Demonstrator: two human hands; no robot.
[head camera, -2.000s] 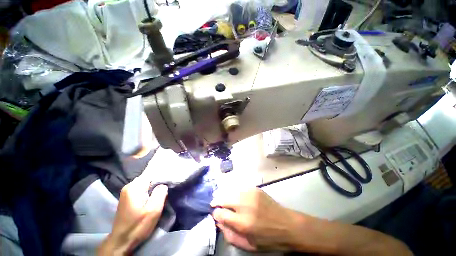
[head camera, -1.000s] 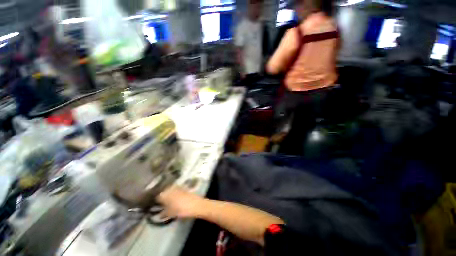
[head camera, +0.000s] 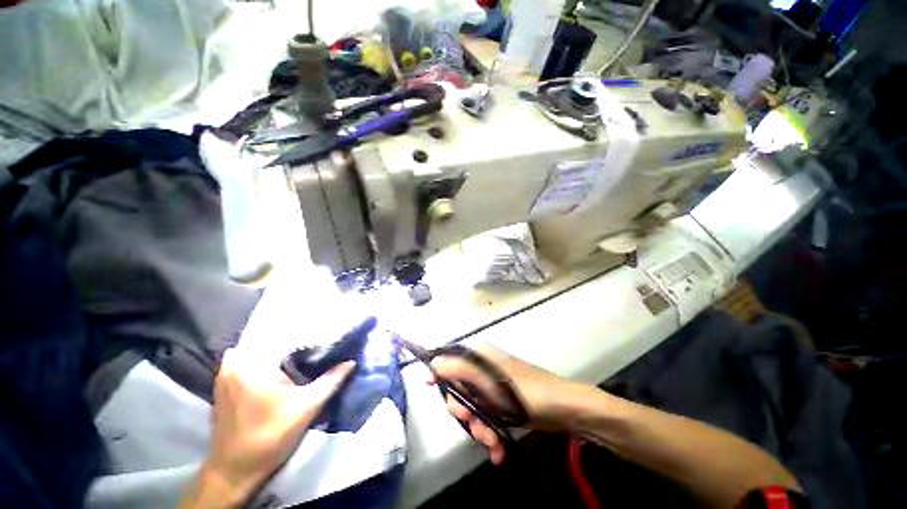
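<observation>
A cream sewing machine (head camera: 497, 164) stands across the middle, its needle area in bright glare. My left hand (head camera: 264, 418) holds the bunched navy and light cloth (head camera: 368, 393) just below the needle, thumb on top. My right hand (head camera: 487, 393) holds black-looped scissors (head camera: 497, 383), with fingers in or around the loops. The scissor blades point up and left to the cloth's right edge by the needle. Whether the blades touch the cloth is lost in the glare. A small dark square block (head camera: 420, 294) sits right of the foot.
Snips with a purple stripe (head camera: 363, 127) lie on top of the machine head. Dark grey and navy cloth (head camera: 149, 254) is heaped at the left. White cloth (head camera: 109, 60) lies behind. A small printed packet (head camera: 512, 260) lies under the arm. More dark cloth (head camera: 746, 388) hangs at the right.
The black-looped scissors, lying on the table two seconds ago, are now in my right hand by the cloth. The view swung right towards a person and back. My left hand still holds the cloth.
</observation>
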